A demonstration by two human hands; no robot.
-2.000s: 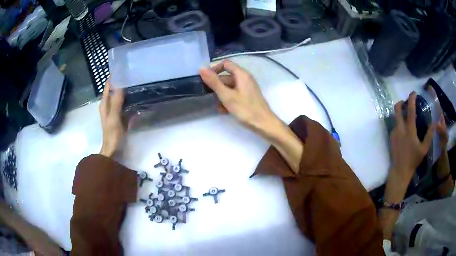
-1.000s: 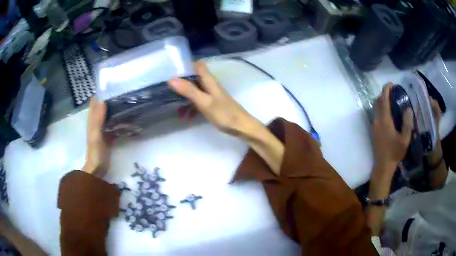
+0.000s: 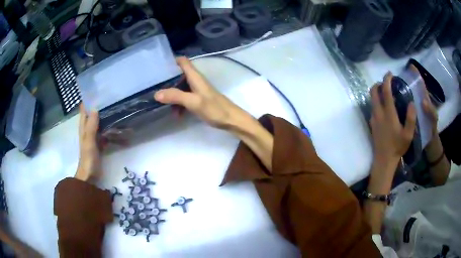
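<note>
An oblong housing assembly (image 3: 129,75), milky translucent shell up and shiny dark section towards me, is held above the back left of the white mat. My left hand (image 3: 89,136) grips its left end; part of the fingers is hidden. My right hand (image 3: 202,98) grips its right end, thumb on the dark front side, fingers partly hidden behind it. Small three-armed fittings (image 3: 140,206) lie in a pile on the mat below, with one fitting (image 3: 181,202) apart to the right.
A dark cable with a blue plug (image 3: 305,131) lies on the mat (image 3: 333,101). A perforated strip (image 3: 64,75) and another unit (image 3: 21,118) are at left. Dark cups (image 3: 217,33) stand along the back. At right, a neighbour's hands (image 3: 392,121) hold a dark unit.
The view has shifted, so the mat and fittings appear further left. The held housing is tilted more, its right end higher. My right thumb has moved left along the dark front side.
</note>
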